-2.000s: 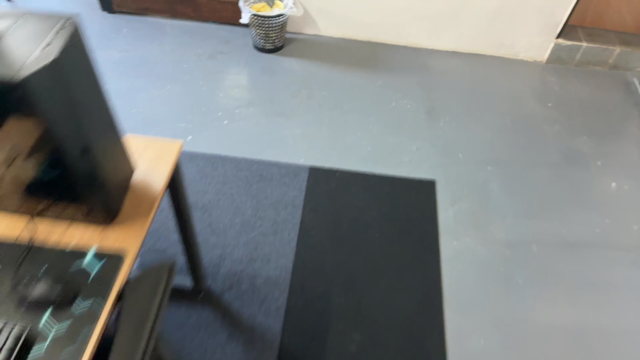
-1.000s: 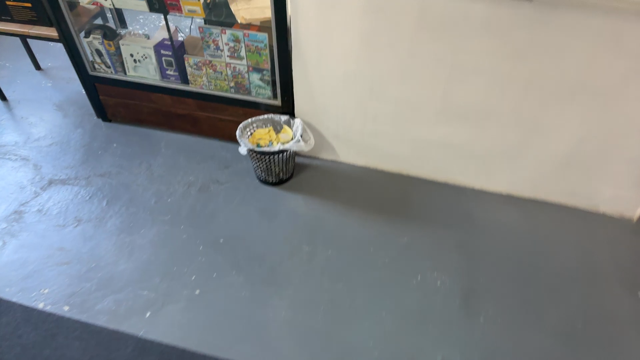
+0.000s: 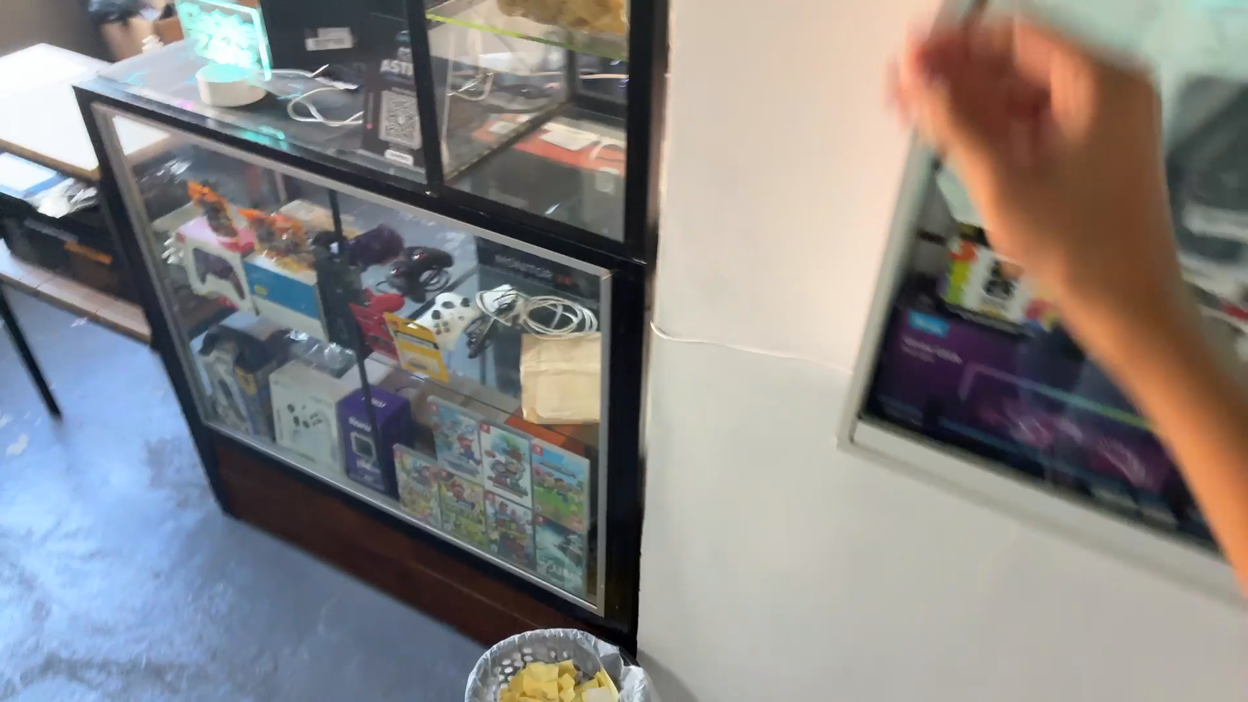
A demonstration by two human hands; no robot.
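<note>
My right hand (image 3: 1053, 146), blurred, is raised at the upper right, in front of the left edge of a glass-fronted wall case (image 3: 846, 429) with a pale metal frame. Its fingers curl toward the frame; whether they touch it or hold anything is too blurred to tell. Behind the glass are a box with a bright label (image 3: 985, 283) and a purple box (image 3: 936, 380). My left hand is out of view.
A black-framed glass display cabinet (image 3: 624, 429) holds game cases (image 3: 507, 463), controllers (image 3: 448, 314) and boxes. A mesh wastebasket (image 3: 487, 673) with a plastic liner and yellow paper stands at its foot. A thin white cable (image 3: 751, 349) runs along the wall. A table (image 3: 58, 88) stands at the left.
The view has swung up from the floor and desk to the cabinet and wall. My right hand has come into view at the upper right.
</note>
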